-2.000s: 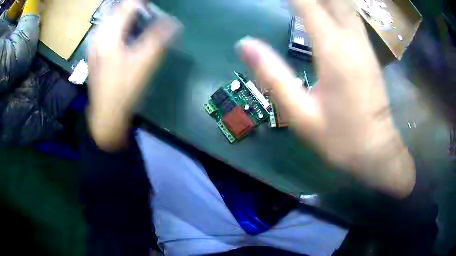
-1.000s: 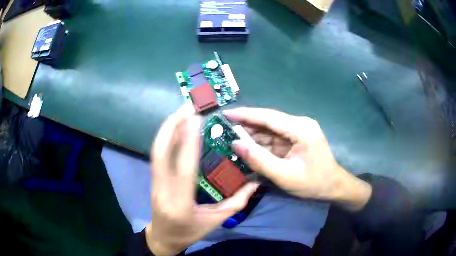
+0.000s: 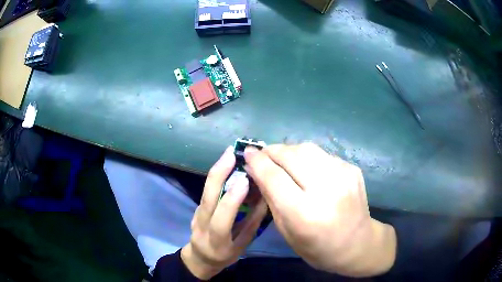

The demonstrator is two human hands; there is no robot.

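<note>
My left hand holds a circuit board assembly above the bench's near edge. The board is tilted and mostly hidden by my fingers; its top edge shows between the fingertips. My right hand has its fingertips pressed on the top end of this board. Whether a small part is pinched there cannot be seen. A second circuit board assembly, with a brick-red block, dark blocks and a white strip, lies on the green bench ahead.
A dark labelled housing lies at the top centre. Another stands at the left by a brown cardboard piece. Tweezers lie at the right. A white piece is at the left bench edge.
The held board has turned from face-up to edge-up, and my right fingertips have closed on its top end. The view has shifted, so the bench things appear slightly further left and up.
</note>
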